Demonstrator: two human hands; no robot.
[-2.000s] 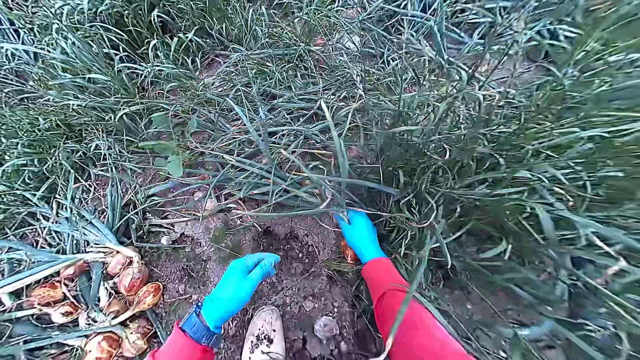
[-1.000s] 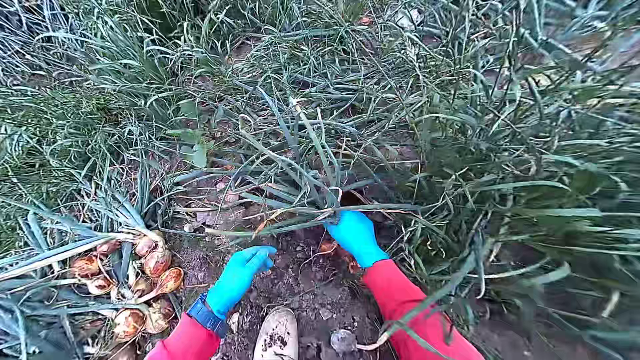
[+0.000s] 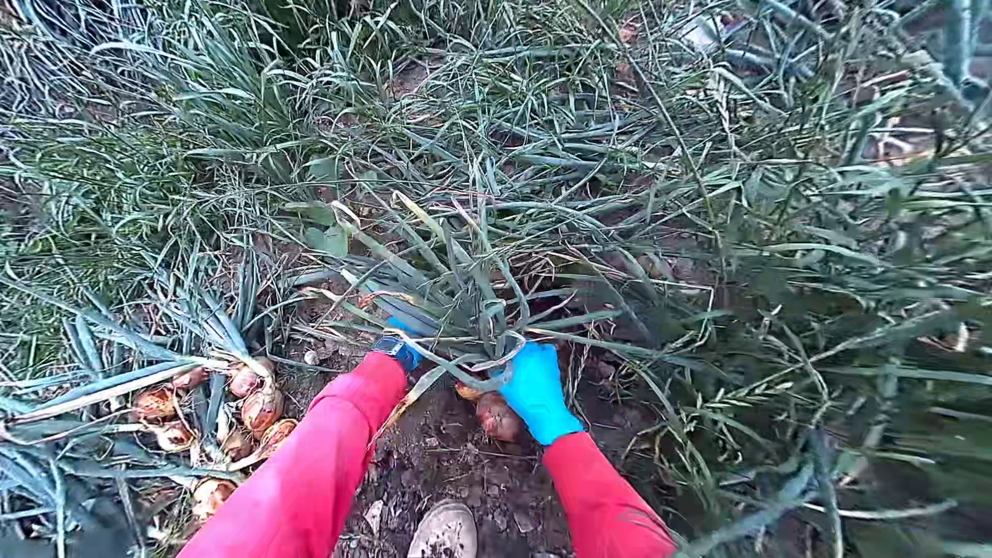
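My right hand (image 3: 535, 387), in a blue glove, is closed around the green tops of a bunch of onions (image 3: 500, 417), whose bulbs hang just left of the palm above dark soil. Long onion leaves (image 3: 465, 287) fan up and outward from the grip. My left hand (image 3: 407, 333), also gloved in blue with a dark watch at the wrist, reaches in at the left of these leaves; they cover most of its fingers, so its hold cannot be told.
Pulled onions (image 3: 260, 408) with long tops lie in a pile on the left. A soil-marked shoe (image 3: 446, 531) stands on the bare earth below. Dense grass and fallen leaves (image 3: 604, 147) spread ahead and to the right.
My left hand has moved forward from above the soil into the leaves. Onion bulbs now show beside my right hand, whose bunch of leaves stands more upright.
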